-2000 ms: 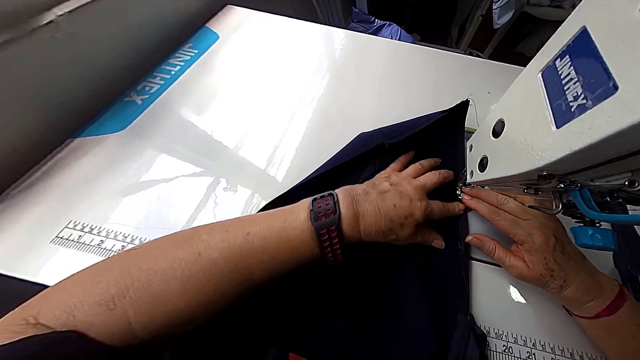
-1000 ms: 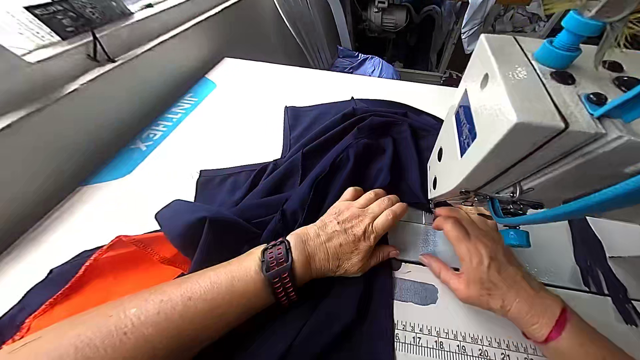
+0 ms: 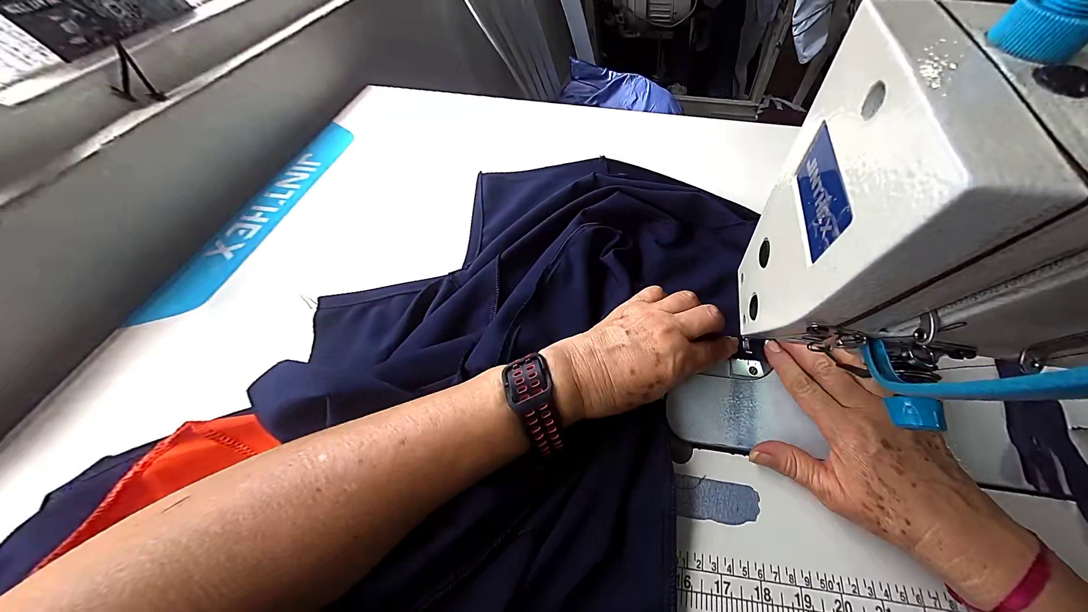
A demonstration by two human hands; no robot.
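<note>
A dark navy fabric garment (image 3: 552,246) lies in folds left of a white industrial sewing machine head (image 3: 901,170). My left hand (image 3: 650,353), with a watch on the wrist, lies on the fabric, its fingers curled down close to the presser foot (image 3: 748,350). Whether it pinches the cloth cannot be told. Just right of the foot, my right hand (image 3: 850,433) is spread over the machine bed, index fingertip beside the foot and thumb on the bed; no cloth shows in it. An orange fabric piece (image 3: 204,446) shows at the garment's lower left.
The white table (image 3: 425,136) bears a blue printed strip (image 3: 255,229) and a printed ruler scale (image 3: 765,578) near the front. A blue lever (image 3: 977,387) juts out over my right hand. Behind the table is a blue bag-like bundle (image 3: 616,89); dark cloth (image 3: 1041,433) lies at right.
The garment lay mostly under my left arm two seconds ago; its folds are now spread farther over the table, with orange cloth showing. My left hand was flatter, fingers spread. The view has shifted.
</note>
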